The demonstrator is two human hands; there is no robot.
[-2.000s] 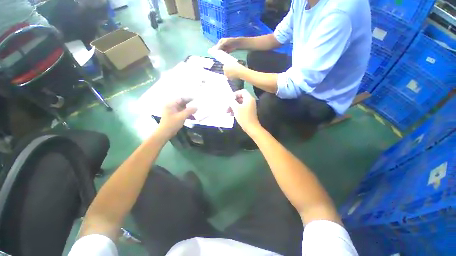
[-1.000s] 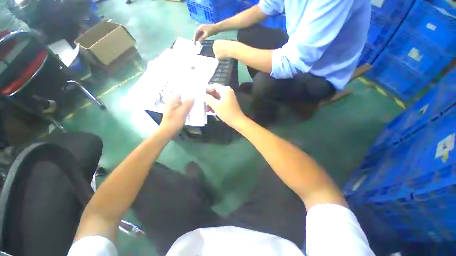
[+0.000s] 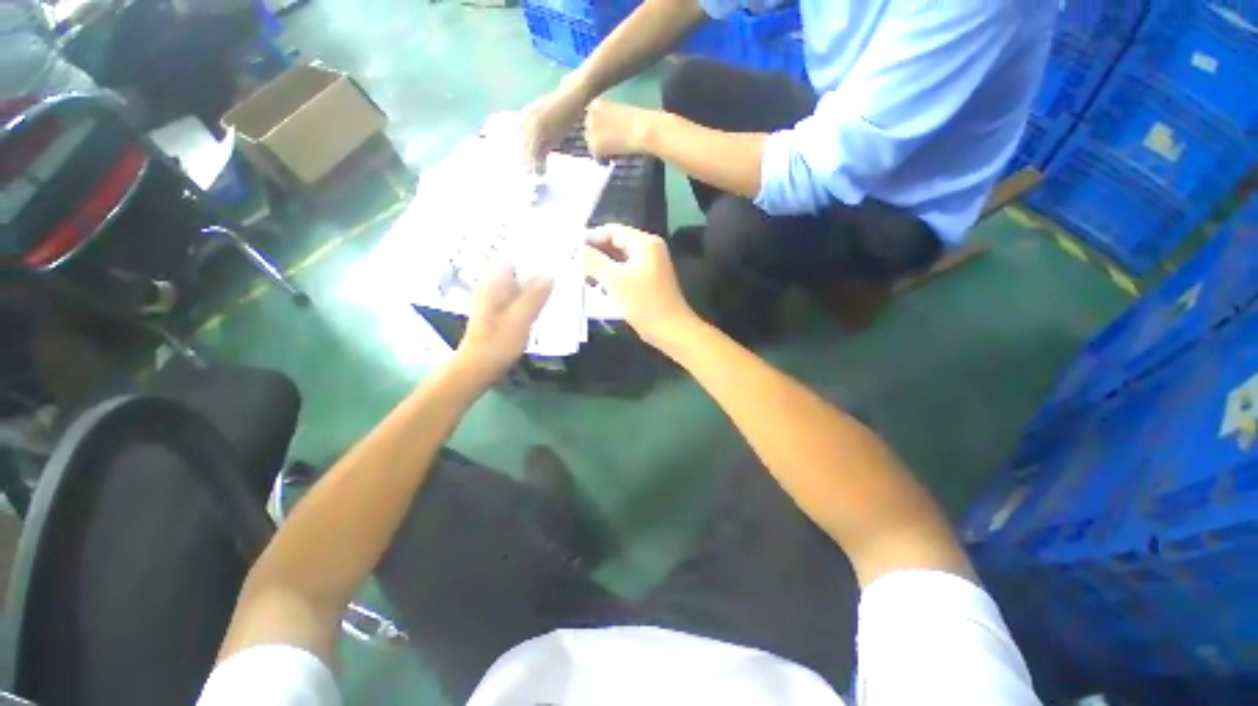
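White printed slips (image 3: pixel 560 310) lie between my hands at the near edge of a black crate, their ends hanging over it. A large white sheet (image 3: pixel 448 228), overexposed, covers most of the crate (image 3: pixel 637 202), whose gridded top shows at the right. My left hand (image 3: pixel 505 320) is at the left edge of the slips, with thumb and fingers on them. My right hand (image 3: pixel 637 280) is at their right side, fingers bent, thumb near the index finger. Glare hides whether the right fingertips pinch a slip.
A person in a light blue shirt (image 3: pixel 904 117) sits low beyond the crate, both hands over the papers. Blue turnover crates (image 3: pixel 1145 455) stack at right. An open brown carton (image 3: pixel 311 131) and a red-seated chair (image 3: pixel 90 207) are at far left; a black chair (image 3: pixel 131 552) is near left.
The slips between my hands hang over the crate's near edge, unlike two seconds ago. My right hand has moved left since then. The other person's hands have moved left over the papers.
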